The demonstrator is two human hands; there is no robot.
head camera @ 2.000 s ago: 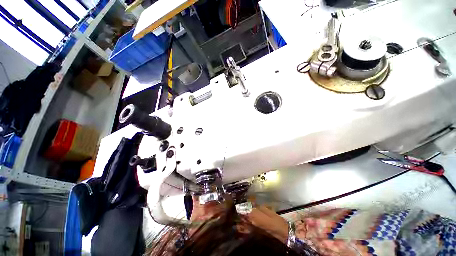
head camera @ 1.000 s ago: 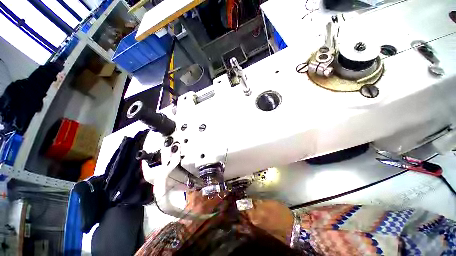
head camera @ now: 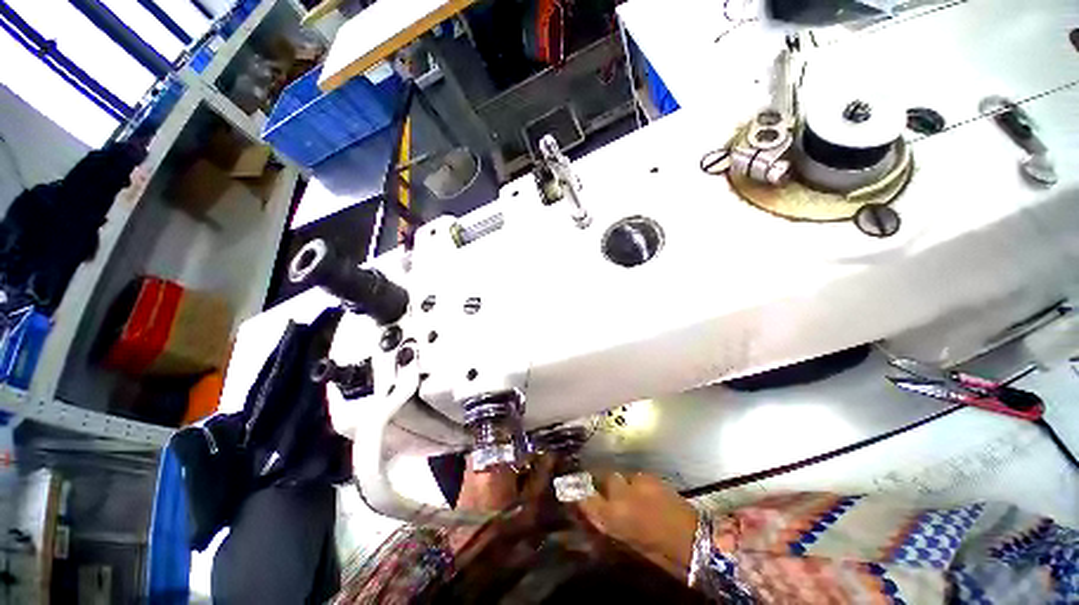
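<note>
My right hand is by the needle area under the white sewing machine arm, fingers bent, at the bottom of the view. My left hand shows only in part, below the chrome tension discs. Dark hair and the machine head cover much of both hands. I cannot tell what they hold. A small dark patch of fabric shows left of my left hand. A thin black strip runs from beside my right hand across the bed to the right.
Red and black snips lie under the arm at right. A folded black fabric heap and smooth black pieces lie left of the machine head. Beyond are a blue bin and shelves with boxes.
The view has shifted slightly. My right hand's bent fingers show more clearly than before, beside the presser area. The snips, black heap and smooth pieces have not moved.
</note>
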